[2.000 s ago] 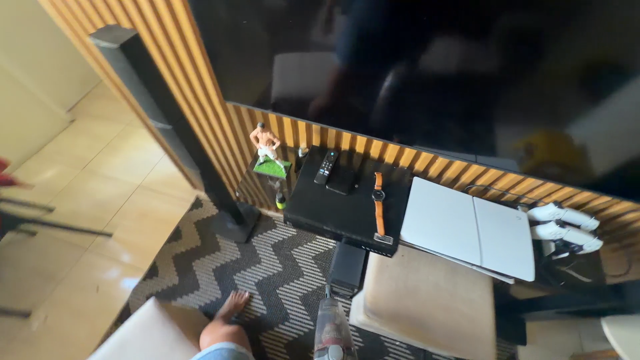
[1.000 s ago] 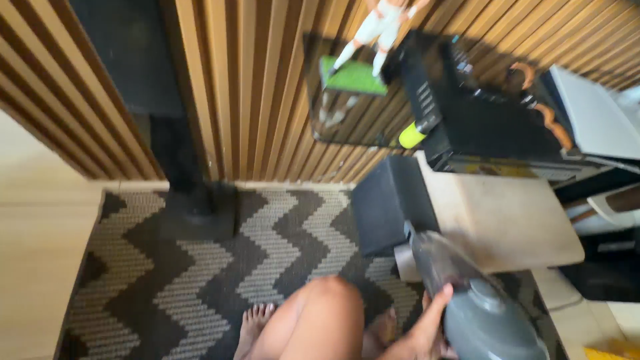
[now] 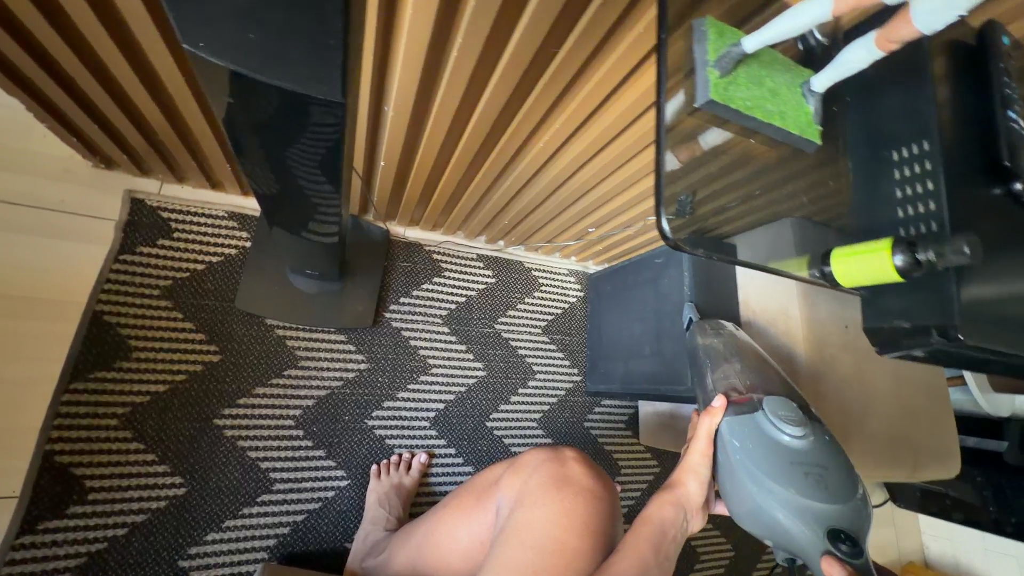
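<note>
A grey handheld vacuum cleaner with a clear dust chamber lies tilted at the lower right, its nozzle up against the side of a black box-shaped unit. My left hand grips the body from the left, thumb beside the clear chamber. Of my right hand, only a small part shows at the bottom edge, at the rear end of the vacuum; the rest is out of frame. Beneath the vacuum is a beige padded seat.
A tall black speaker stand rises from the zigzag rug beside a wood-slat wall. Upper right, a glass shelf holds a figurine on a green base, a small bottle with a yellow-green label and a black device.
The view has moved much closer to the rug and shelf. My left hand, not seen two seconds ago, shows on the vacuum one second ago and now; part of my right hand now shows.
</note>
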